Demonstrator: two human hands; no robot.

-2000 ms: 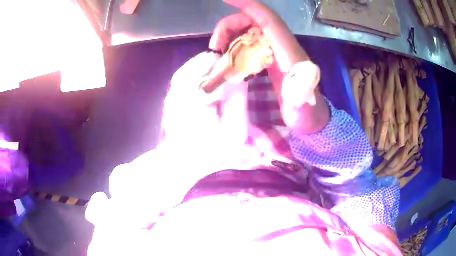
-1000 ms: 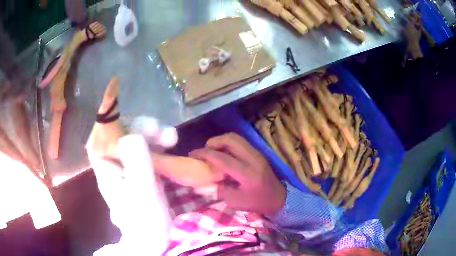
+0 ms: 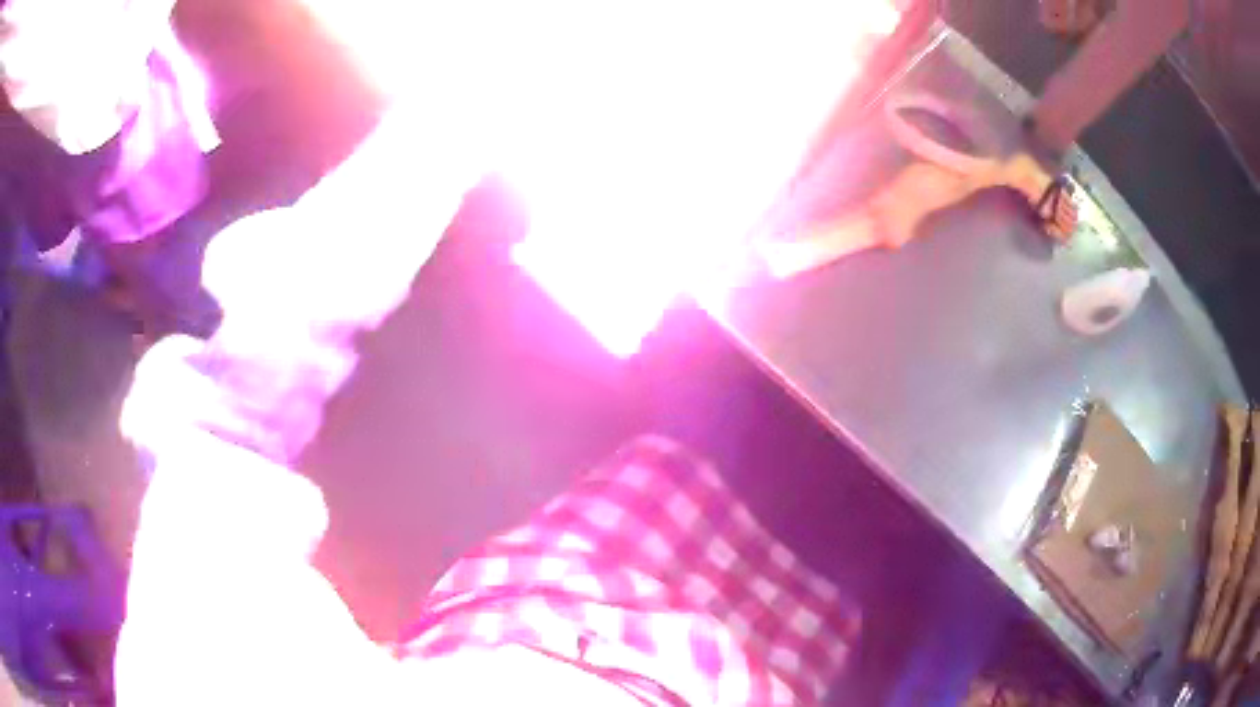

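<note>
My left sleeve is washed out white and reaches up into a strong glare. My left hand cannot be made out there. My right hand is out of the picture. On the metal table, a tan leg with a dark strap near its toes lies beside a pale ring. A white glue bottle is nearby. Small white cups sit on the brown cardboard pad. No held part can be seen.
Several legs lie at the right edge. Brightly glaring equipment fills the top middle. A brownish arm-like shape is at the top right. Purple cloth, perhaps a person's clothing, shows upper left. The checked apron is below.
The view has swung left and rotated. Both hands and the held leg, seen a second ago, no longer show. The leg crate has nearly left the picture, and the left arm reaches up into the glare.
</note>
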